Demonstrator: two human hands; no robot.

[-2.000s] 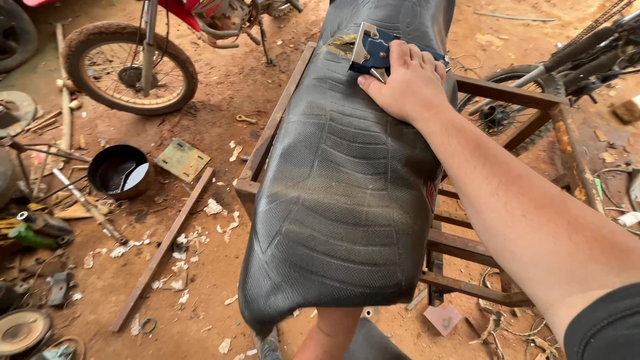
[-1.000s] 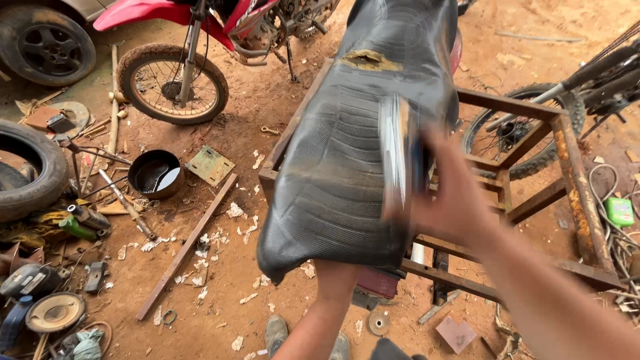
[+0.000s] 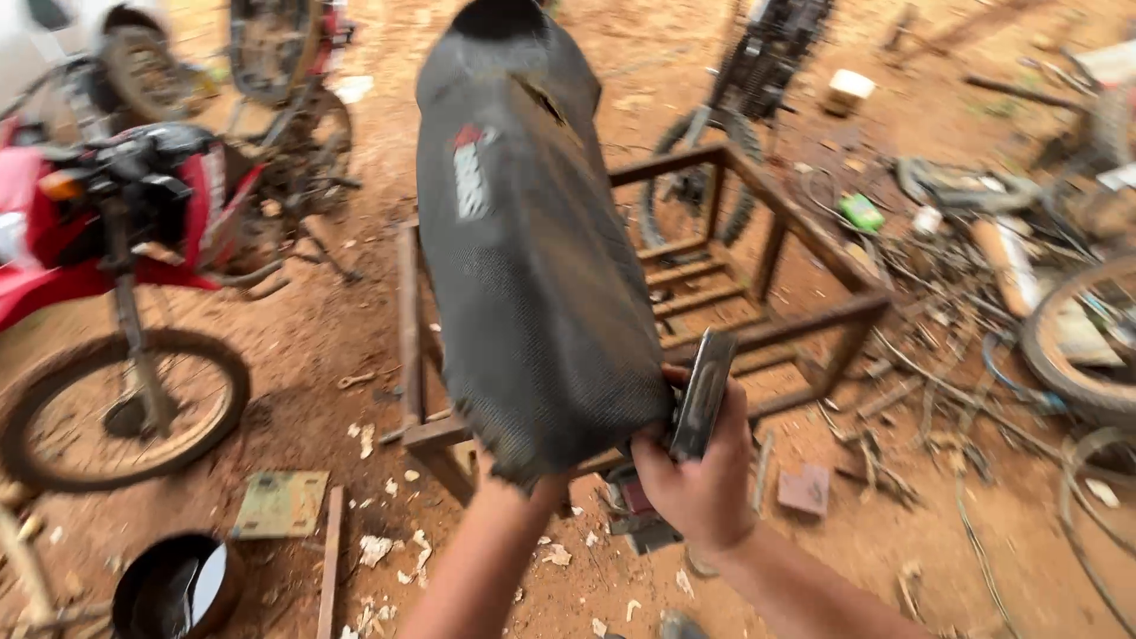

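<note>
A black textured motorcycle seat [image 3: 550, 293] is tilted on its side above a rusty metal frame, its side with a white and red logo facing up. A tear shows near its top. My right hand [image 3: 706, 470] is at the seat's near right corner and holds a staple gun [image 3: 704, 395], seen edge-on. My left hand [image 3: 524, 479] is under the near end of the seat, its fingers hidden by the cover.
Around the rusty metal frame [image 3: 799, 222] lie scraps on dirt ground. A red motorcycle [image 3: 133, 231] stands at left, a black basin [image 3: 173, 586] and a metal plate [image 3: 282, 504] lie below it. Cables and wheels [image 3: 1092, 337] are piled at right.
The seat has been turned from its top surface onto its side. My right hand has moved with the staple gun from the seat's top to its near right corner. The view has shifted.
</note>
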